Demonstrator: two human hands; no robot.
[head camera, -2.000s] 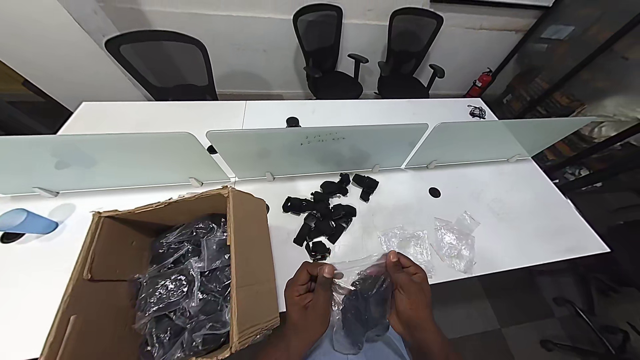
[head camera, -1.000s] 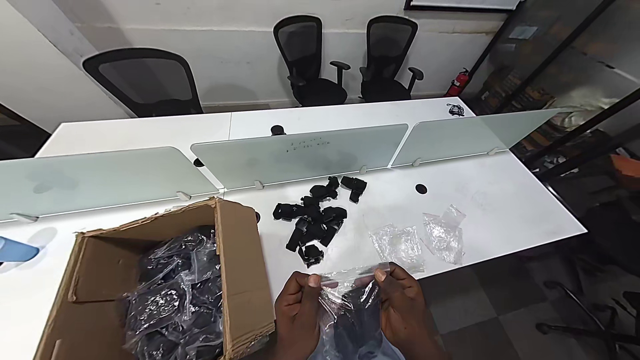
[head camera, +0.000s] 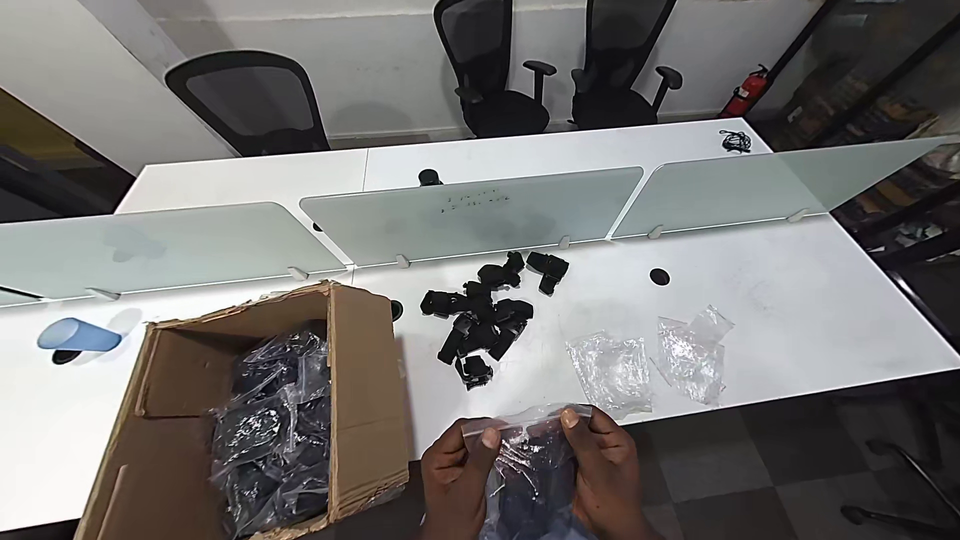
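Between my hands, at the bottom centre, is a clear plastic zip bag (head camera: 525, 469) with a dark item inside. My left hand (head camera: 459, 474) pinches its top edge at the left corner, and my right hand (head camera: 602, 466) pinches it at the right corner. Whether the seal is parted cannot be told. Beyond the hands, several black items (head camera: 480, 330), perhaps folded straps, lie in a loose pile on the white table. Left of my hands stands an open cardboard box (head camera: 367, 405) holding several plastic bags (head camera: 277, 435) with dark contents.
Crumpled clear bags (head camera: 611, 371) (head camera: 694, 356) lie right of the pile. A blue cup (head camera: 80, 335) is on its side at the left. Frosted glass dividers (head camera: 480, 214) cross the white table (head camera: 787, 292), with black mesh chairs (head camera: 487, 75) behind and a fire extinguisher (head camera: 746, 91) at the right.
Both hands have kept hold of the bag. Its top edge is now stretched out between them, where two seconds ago the bag hung more bunched. The view has shifted somewhat.
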